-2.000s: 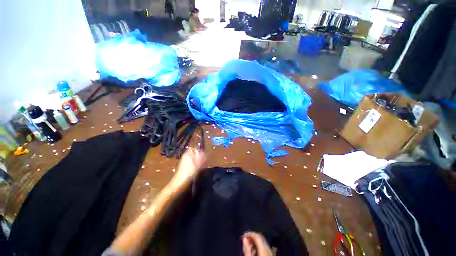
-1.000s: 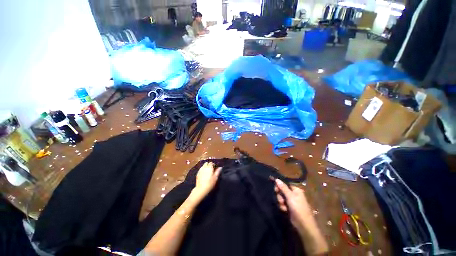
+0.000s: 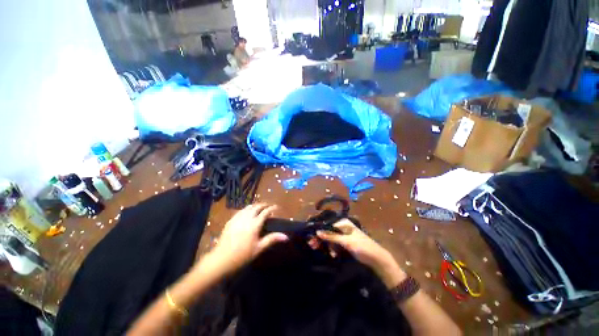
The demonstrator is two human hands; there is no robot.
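A black garment [image 3: 309, 289] lies in front of me, its top edge gathered between my hands. My left hand [image 3: 249, 233] grips the garment's top edge at the left. My right hand [image 3: 351, 241] is closed on the garment near a black hanger [image 3: 332, 205], whose hook rises just above my fingers; whether the fingers also hold the hanger cannot be told. Another black garment [image 3: 138, 256] lies flat at the left. Scissors [image 3: 460, 275] with one red and one yellow handle lie on the brown table at the right.
An open blue bag [image 3: 328, 154] holding black cloth stands ahead, beside a heap of black hangers [image 3: 230, 170]. Bottles [image 3: 85, 193] stand at the left. A cardboard box [image 3: 483, 141], white cloth [image 3: 446, 189] and folded navy trousers [image 3: 545, 230] are at the right. A person [image 3: 241, 52] sits far behind.
My hands have come closer together at the garment's top edge. The hanger hook, lying to the right a second ago, now stands between them. The view has shifted slightly.
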